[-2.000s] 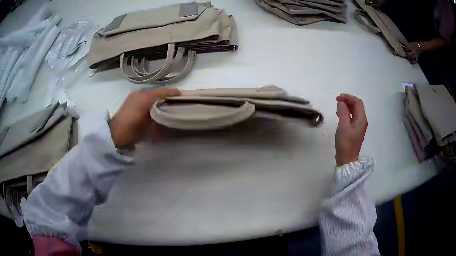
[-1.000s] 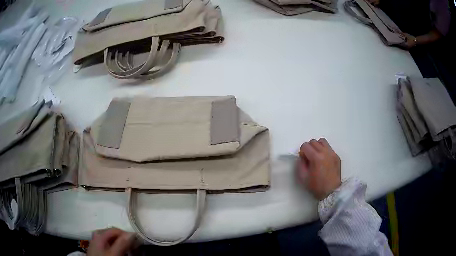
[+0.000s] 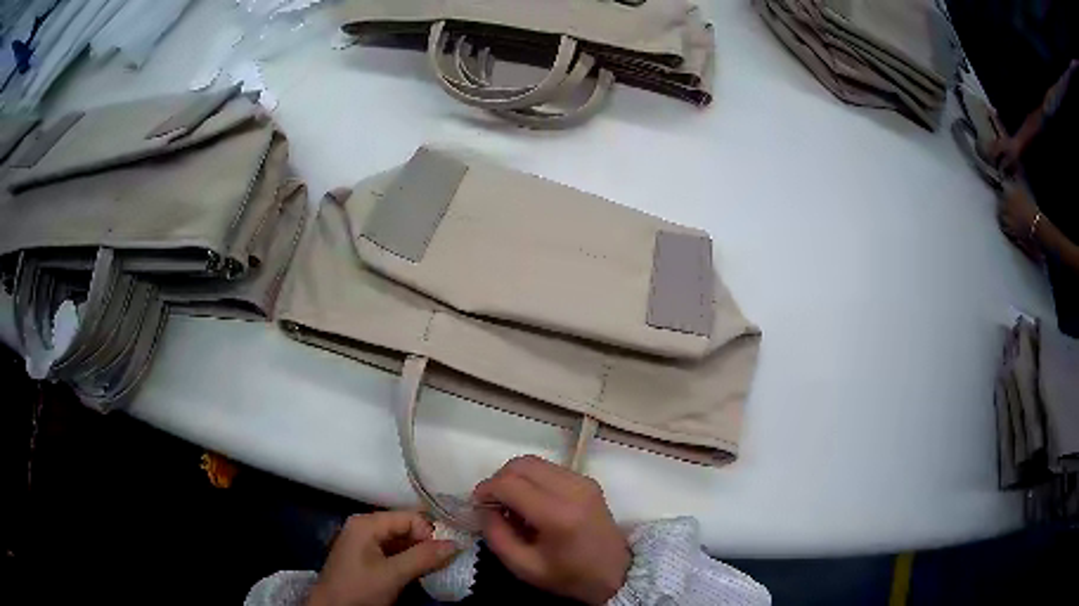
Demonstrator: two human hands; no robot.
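Note:
A beige tote bag [image 3: 532,255] lies flat in front of me, base flap up, with a greyish patch near each end. Its handle [image 3: 411,432] hangs toward me over the table's front edge. My right hand [image 3: 550,521] pinches the handle's lowest part. My left hand [image 3: 385,559] is just left of it, thumb and fingers pinching a small white piece [image 3: 452,566] with a jagged edge at the handle. The fingers partly hide where the piece meets the handle.
Bag stacks with bunched handles lie at the left [image 3: 154,189] and top centre [image 3: 532,30]. More stacks lie at the top right [image 3: 870,53] and right edge [image 3: 1027,403]. White strips [image 3: 89,36] lie at the top left. Another person's hands [image 3: 1015,195] show at the right.
The bag now lies angled in view. My right hand has moved left from beside the bag to the handle. My left hand has moved right to meet it at the white piece.

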